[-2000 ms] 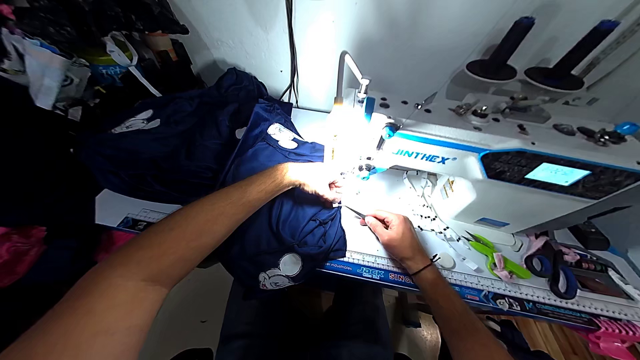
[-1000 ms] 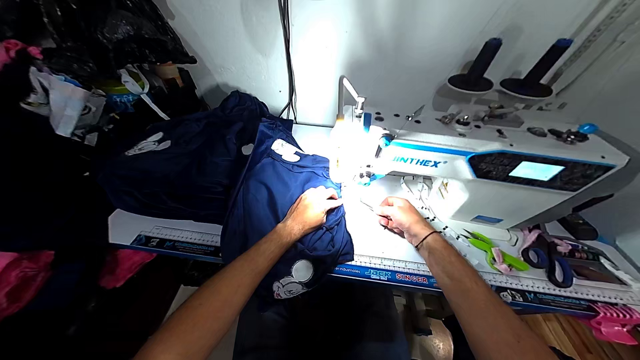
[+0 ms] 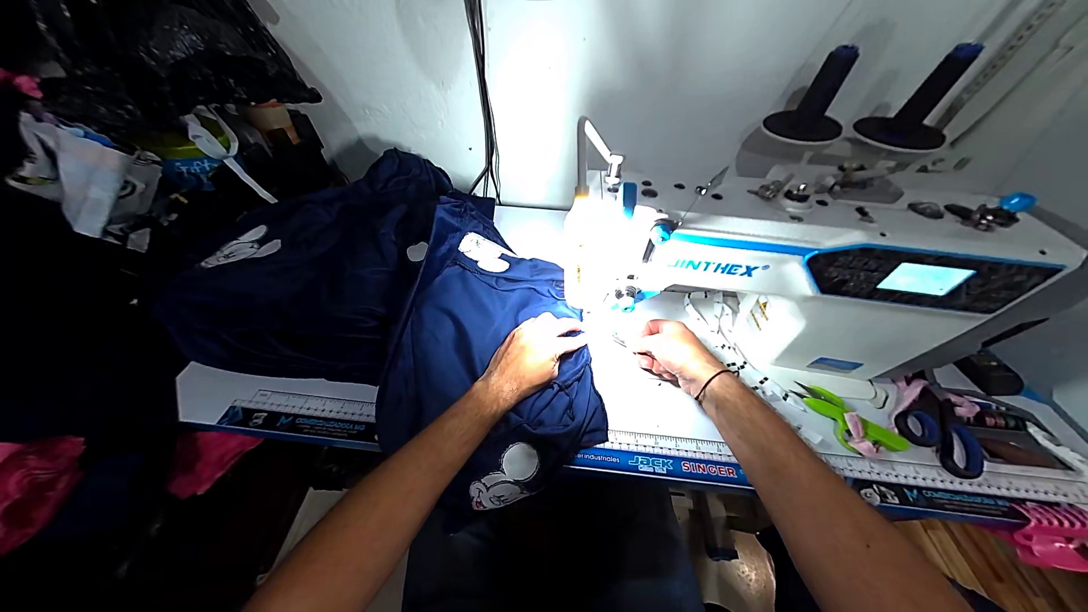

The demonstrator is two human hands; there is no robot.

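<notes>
Navy fabric with white cartoon-mouse prints [image 3: 476, 314] lies on the white sewing table, left of the needle area of a Jinthex sewing machine [image 3: 731, 263]. My left hand [image 3: 531, 353] grips the fabric's right edge between thumb and fingers, just in front of the presser foot. My right hand [image 3: 671, 350] is right of the needle area, its thumb and fingers pinched on a small thin item, too washed out by the lamp to name. A dark band circles the right wrist. Glare hides the needle and the fabric edge beneath it.
Green thread snips [image 3: 850, 421] and dark-handled scissors [image 3: 939, 429] lie at the right. A white measuring tape [image 3: 735, 340] curls beside the machine arm. More navy fabric [image 3: 297, 280] is heaped at the left. Two thread cones [image 3: 820, 93] [image 3: 922, 98] stand behind the machine. A printed ruler strip [image 3: 663, 444] edges the table.
My left hand has come away from the glare by the needle area onto the fabric edge. The thin pointed tool seen in my right hand two seconds ago is no longer plain.
</notes>
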